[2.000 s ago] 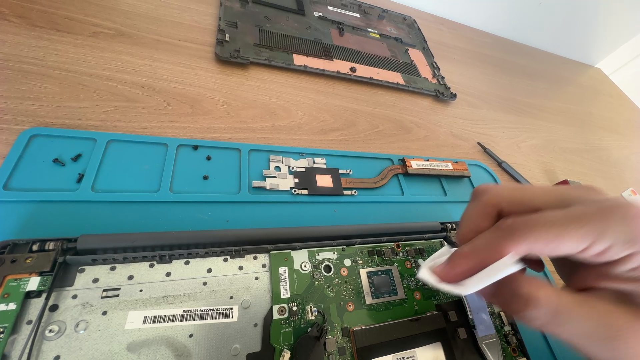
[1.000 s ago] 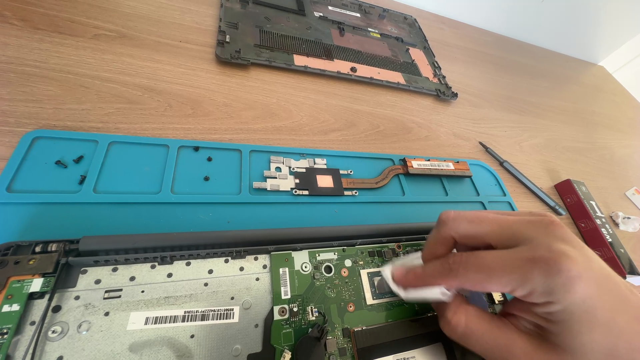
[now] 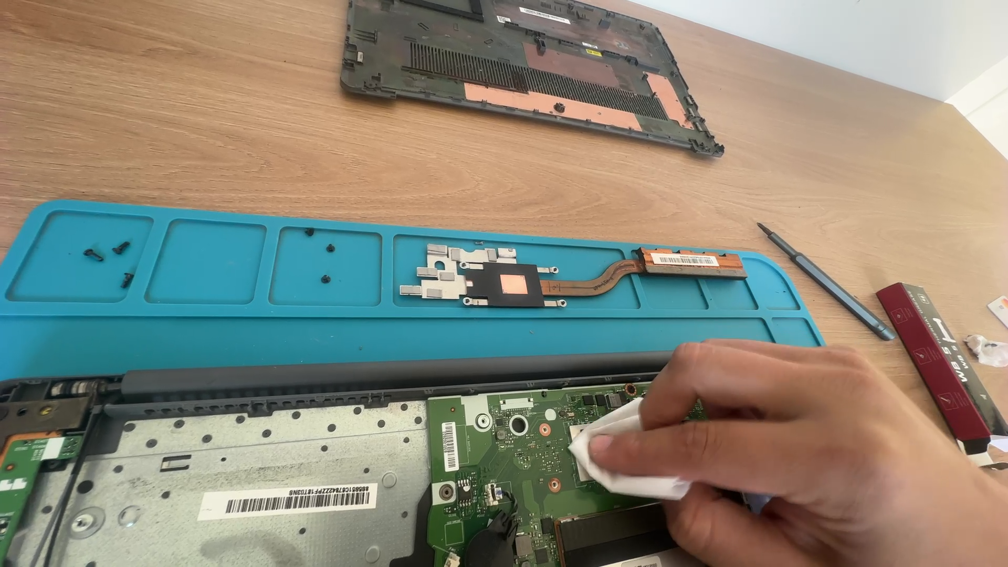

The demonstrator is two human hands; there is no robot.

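Note:
My right hand (image 3: 756, 449) pinches a folded white wipe (image 3: 630, 457) between thumb and fingers. The wipe lies over the processor chip (image 3: 579, 453) on the green laptop motherboard (image 3: 512, 449), hiding most of it; only the chip's left edge shows. My left hand is outside the view. Beyond the open laptop chassis (image 3: 260, 457), a copper heat-pipe heatsink (image 3: 591, 285) rests on the blue silicone mat (image 3: 331, 339), its small copper contact plate facing up.
Small black screws (image 3: 94, 253) sit in compartments at the mat's left. A screwdriver (image 3: 827, 285) and a dark red box (image 3: 937, 362) lie at the right, near a crumpled white scrap (image 3: 988, 350). The laptop's bottom cover (image 3: 535, 75) lies at the back of the wooden table (image 3: 197, 118).
My right hand has moved left and down with the wipe, from beside the chip onto it. The chip was uncovered two seconds ago and is mostly hidden now.

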